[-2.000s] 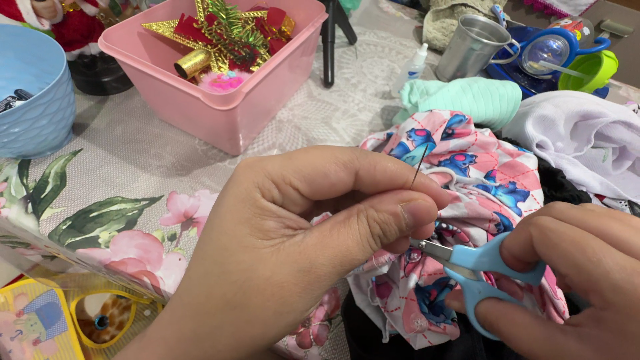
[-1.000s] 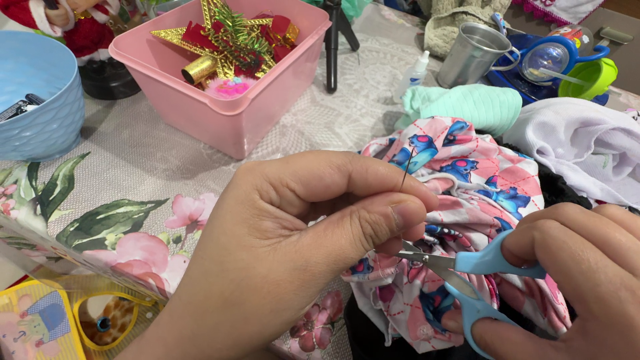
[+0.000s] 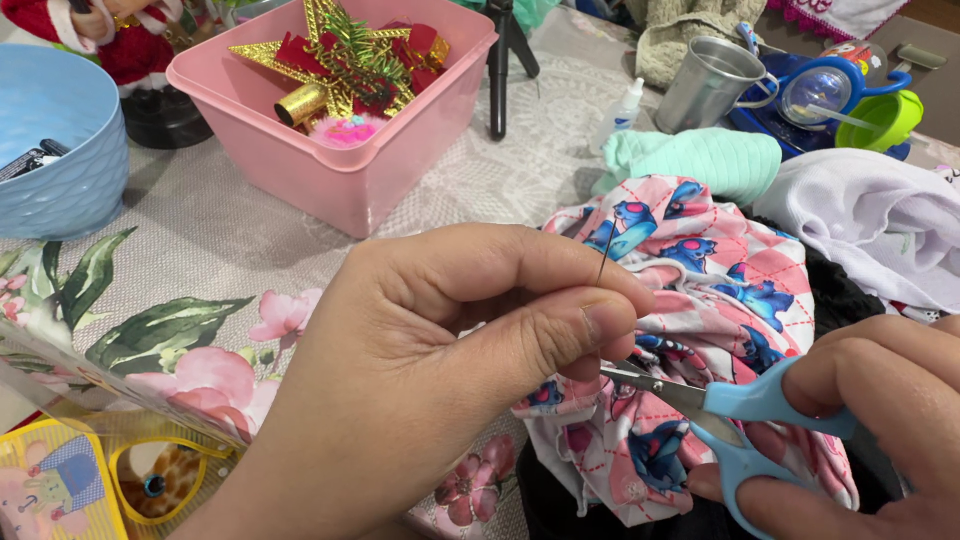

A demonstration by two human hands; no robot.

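Between thumb and forefinger, my left hand (image 3: 457,352) pinches a thin sewing needle (image 3: 606,255) whose tip points upward. My right hand (image 3: 877,420) has its fingers in the handles of light-blue scissors (image 3: 724,412). The handles are apart, and the blades reach just under my left fingertips, which partly hide them. Whether a thread lies between the blades cannot be told. Behind and below both hands is a bunched pink and white fabric (image 3: 757,270) printed with blue cartoon figures.
Beyond the hands stand a pink plastic box (image 3: 300,180) of Christmas ornaments, a blue bowl (image 3: 67,180), a small dropper bottle (image 3: 621,116) and an aluminum mug (image 3: 705,82). Mint cloth (image 3: 697,161) and white cloth (image 3: 862,217) lie right; a yellow-framed case (image 3: 105,465) sits lower left.
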